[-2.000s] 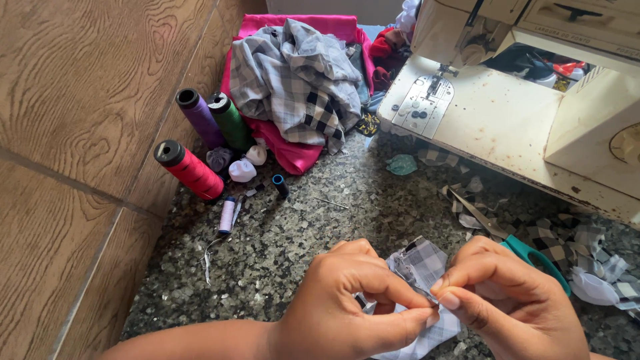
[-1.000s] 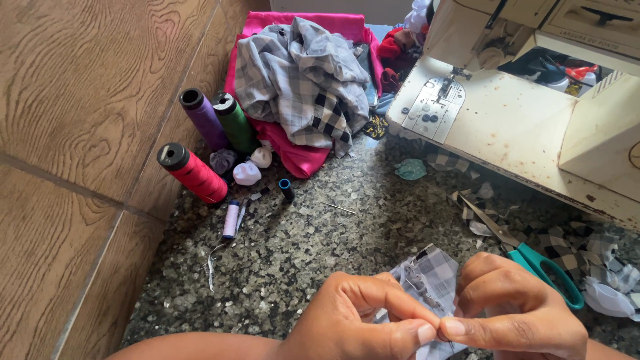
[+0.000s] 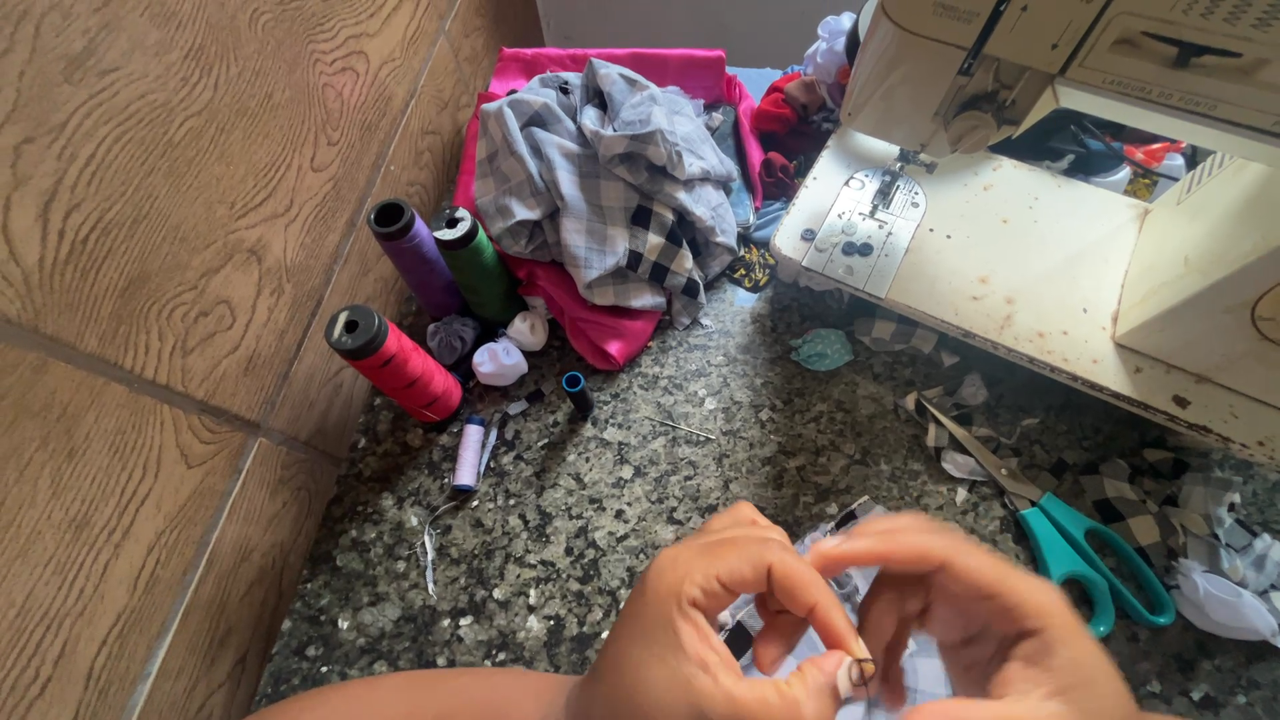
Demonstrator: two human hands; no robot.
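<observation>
My left hand pinches a bit of dark thread, looped at the tips of its thumb and index finger. Close beside it on the right, my right hand is curved and blurred; whether its fingertips hold the thread or a needle cannot be told. A piece of grey and white checked fabric lies under and between both hands, partly covered by them. A thin metal needle rests on the speckled stone counter beyond the hands, near a small dark thread spool.
Teal-handled scissors lie at right among fabric scraps. Above them stands a sewing machine. Pink cloth under crumpled checked fabric sits at the back, beside purple, green and red thread cones. A lilac spool stands nearer.
The fingertips of my two hands met over the fabric a second ago; now my right hand's fingers are raised and curved beside my left, and a dark thread loop shows at my left fingertips.
</observation>
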